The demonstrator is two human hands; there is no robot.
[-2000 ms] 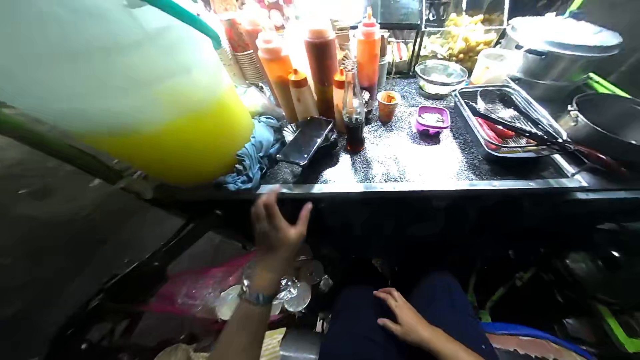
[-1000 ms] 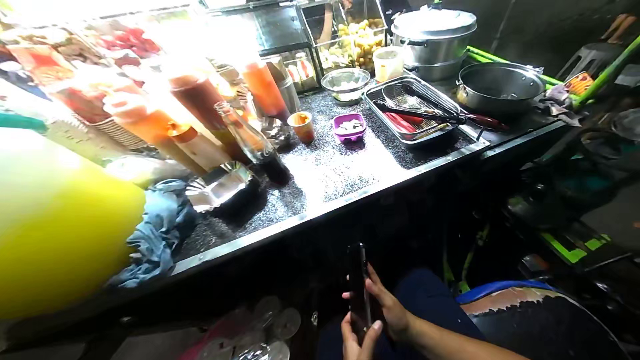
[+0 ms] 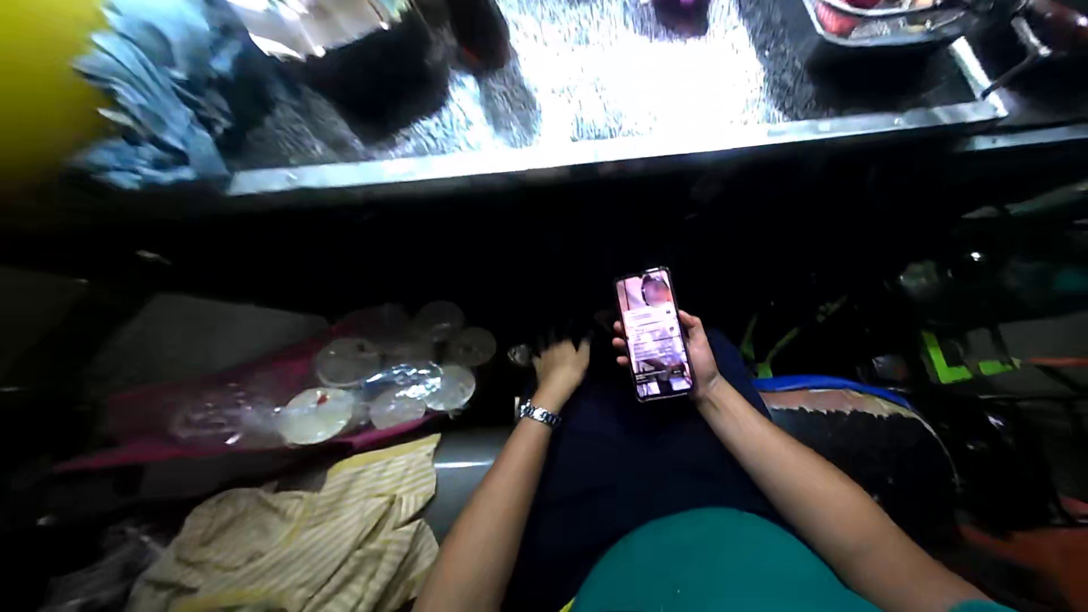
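Note:
A smartphone (image 3: 654, 336) with a lit screen is upright in my right hand (image 3: 699, 353), its fingers wrapped round the lower half of the case above my lap. My left hand (image 3: 562, 365), a metal-band wristwatch (image 3: 539, 414) at its wrist, holds nothing visible; it is over my left thigh, to the left of the phone, its fingertips blurred and dark. Stacked clear plastic cups or lids (image 3: 399, 382) in a pink plastic bag (image 3: 246, 399) are left of that hand.
The counter's metal front edge (image 3: 544, 160) runs across above my hands. A blue cloth (image 3: 157, 93) and a yellow container (image 3: 42, 76) are at its left end, a metal tray (image 3: 892, 25) at its right. A striped yellow cloth (image 3: 314, 527) lies lower left; a worn round seat (image 3: 858, 425) is on the right.
The phone lay on the counter, then came between both hands over my lap. Now my right hand alone holds it, screen lit, and my left hand has let go. The view has tilted down.

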